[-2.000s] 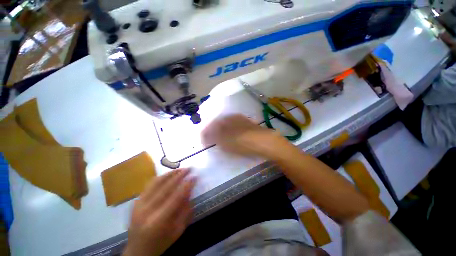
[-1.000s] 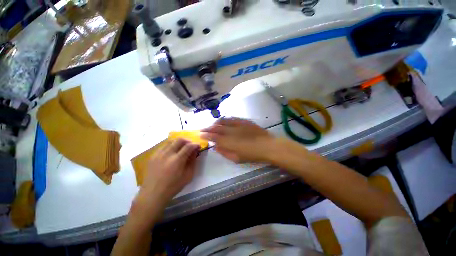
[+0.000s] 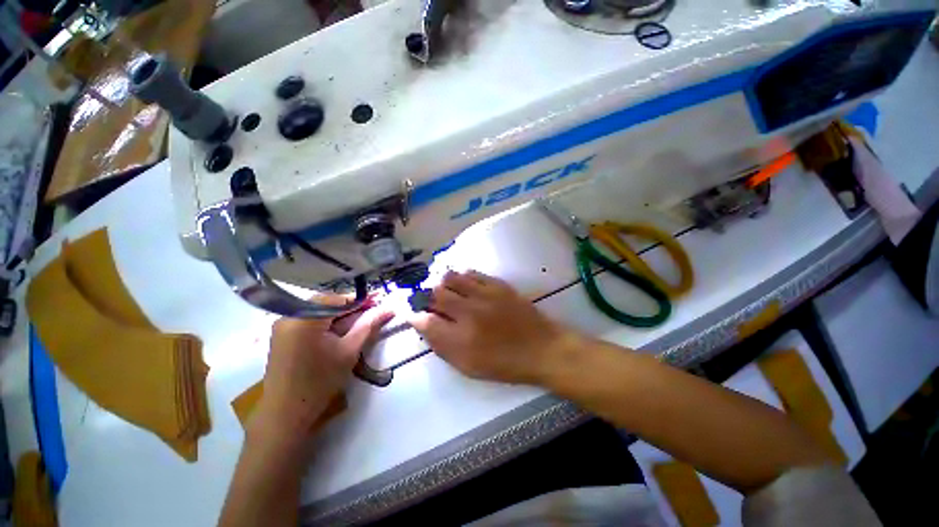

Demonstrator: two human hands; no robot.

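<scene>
The white JACK sewing machine (image 3: 484, 154) stands in front of me, its needle and presser foot area (image 3: 412, 283) in bright glare. My left hand (image 3: 314, 355) is just left of the presser foot, fingertips close to it. My right hand (image 3: 489, 324) is right of it, fingers bent and pointing down. Glare and fingers hide whatever lies between them, so I cannot tell what either hand holds. A mustard fabric piece (image 3: 247, 399) lies on the table, partly hidden under my left wrist.
Scissors with green and yellow handles (image 3: 623, 283) lie right of my right hand. Stacked mustard panels (image 3: 124, 345) lie at the left. A metal part (image 3: 729, 203) with an orange piece is at the right. More mustard pieces (image 3: 685, 494) lie on white boards below the ruler-marked table edge (image 3: 453, 453).
The view has moved closer to the machine. Both hands have moved up to the presser foot. The mustard piece seen between the fingertips before is no longer distinguishable there.
</scene>
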